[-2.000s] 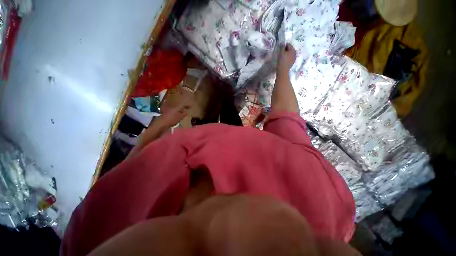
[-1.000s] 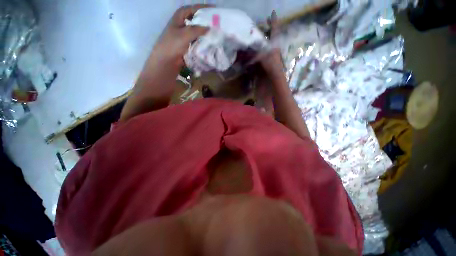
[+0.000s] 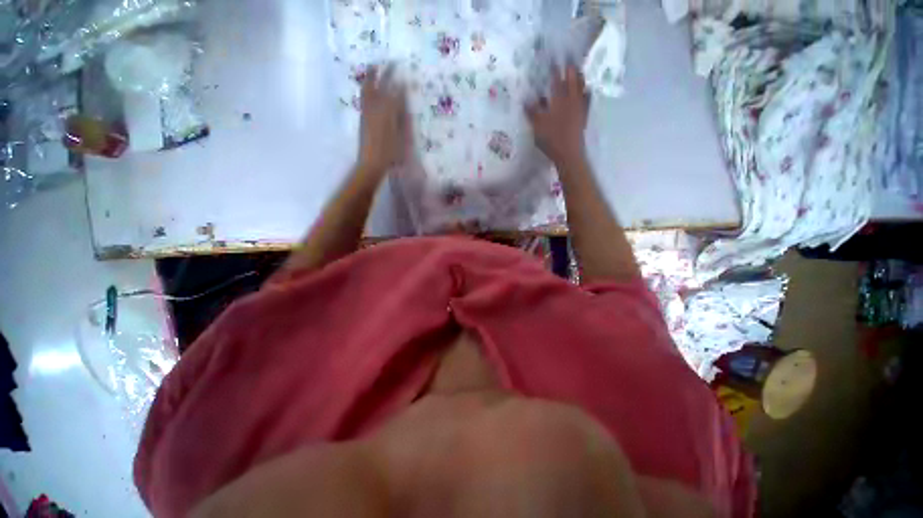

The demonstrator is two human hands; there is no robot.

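A white floral garment (image 3: pixel 460 111) lies spread on the white table (image 3: pixel 658 152) in front of me, its near end hanging at the table's front edge. My left hand (image 3: pixel 383 111) is on its left edge and my right hand (image 3: pixel 560 109) on its right edge. Both hands are blurred, with fingers apart and pointing away from me. I cannot tell whether the fingers grip the cloth. The garment's far end is cut off by the top of the picture.
A layered floral garment pile (image 3: pixel 800 132) stands at the right and hangs over the table's edge. Shiny clear plastic (image 3: pixel 91 40) lies at the upper left, near an orange-brown item (image 3: pixel 96 136). Packed garments (image 3: pixel 724 319) lie below at right, near a tan disc (image 3: pixel 789 383).
The view has turned toward the table. The bunched white cloth is no longer between my hands; a floral garment now lies spread on the table, with my hands apart at its sides.
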